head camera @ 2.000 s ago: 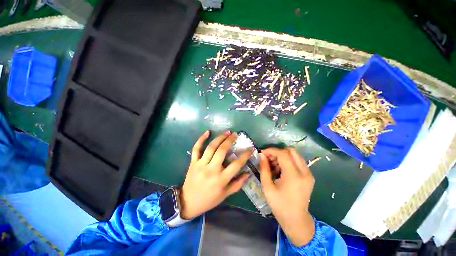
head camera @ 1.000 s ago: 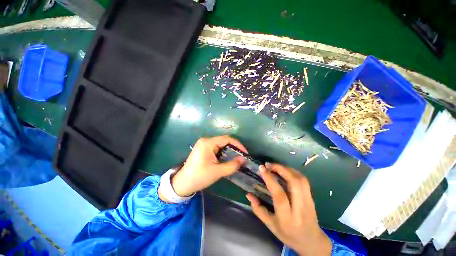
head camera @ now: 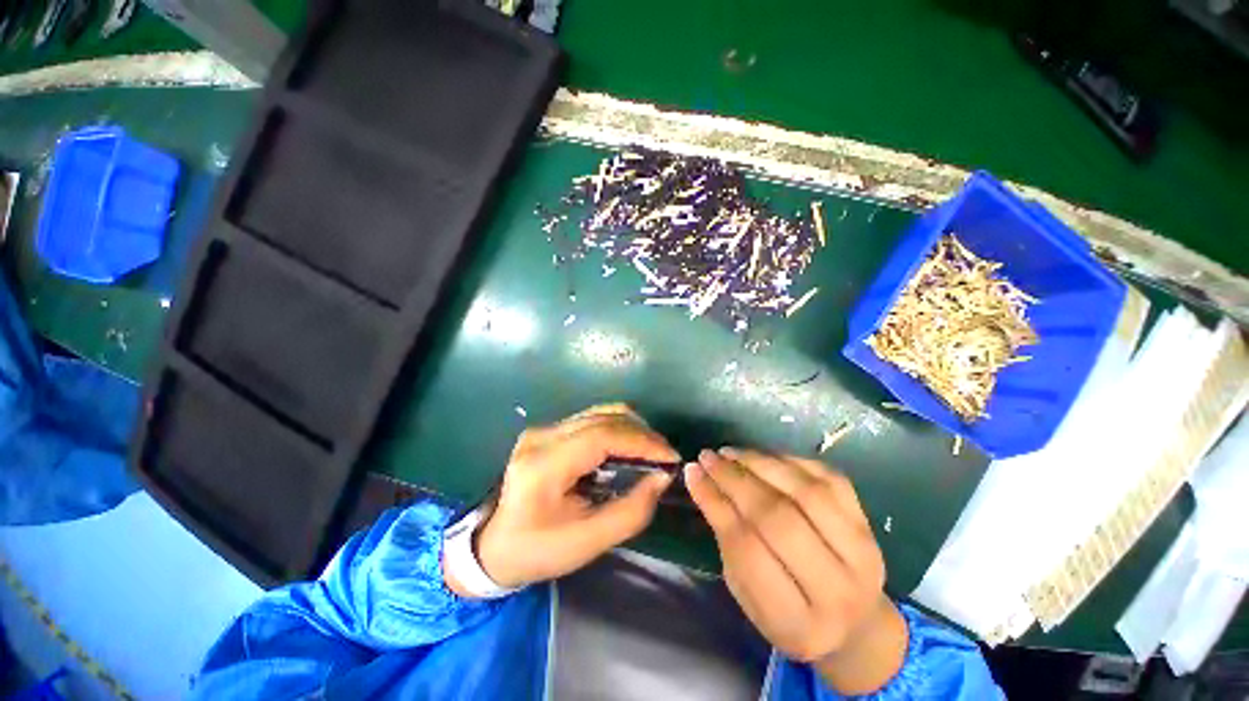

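My left hand (head camera: 582,496) is closed around a flat dark-and-silver unit (head camera: 615,478), held near the bench's front edge and seen almost edge-on. Most of the unit is hidden by my fingers. My right hand (head camera: 795,548) is beside it, fingers together, thumb and fingertips meeting at the unit's right end. Whether the right fingertips pinch the unit or a small piece cannot be told. A loose pile of dark and tan strip pieces (head camera: 699,236) lies on the bench beyond my hands.
A black compartment tray (head camera: 295,295) lies at left, its visible pockets empty. A blue bin (head camera: 1055,359) with tan slivers (head camera: 955,329) stands at right, beside sticker sheets (head camera: 1096,514). Another blue bin (head camera: 107,206) is far left. A person's blue sleeve (head camera: 69,425) shows at the left edge.
The unit has been tilted from showing its flat face to nearly edge-on. My right hand's fingers have closed together and moved to the unit's end. The view has shifted slightly.
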